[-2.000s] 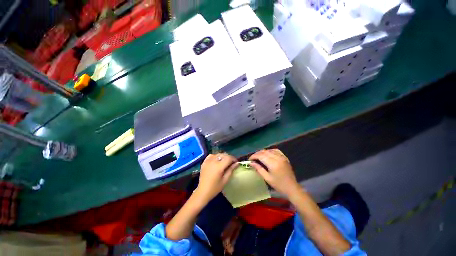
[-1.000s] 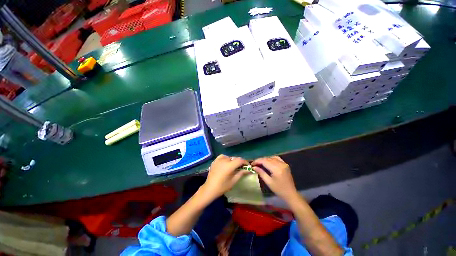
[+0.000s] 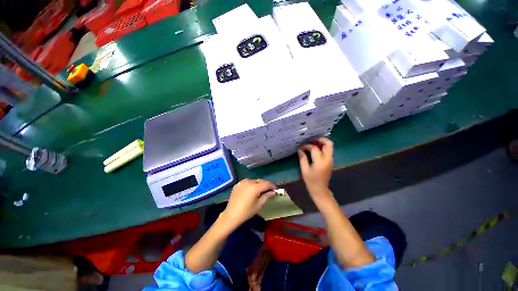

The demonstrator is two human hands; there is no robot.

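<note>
My left hand (image 3: 247, 199) grips a pale yellow sticker sheet (image 3: 282, 207) by its top edge, over the belt's near edge; a green dot shows near the fingertips. My right hand (image 3: 318, 165) is raised at the front of the nearer stack of white retail boxes (image 3: 244, 108), its fingertips at the lower right of the stack's front side. Whether a sticker is at those fingertips is too small to tell. Black watch pictures show on the box tops. Small dark dots show on the box ends.
A digital bench scale (image 3: 180, 136) with a dark display stands left of the stack. Yellow rolls (image 3: 123, 156) lie beside it. A second white box stack (image 3: 392, 85) with blue handwriting stands at right. A yellow stop box (image 3: 79, 74) and red crates (image 3: 122, 25) are beyond; a red stool (image 3: 295, 238) is below.
My right hand has left the sheet and moved up and forward to the box stack. My left hand still holds the sheet. The camera view has shifted slightly.
</note>
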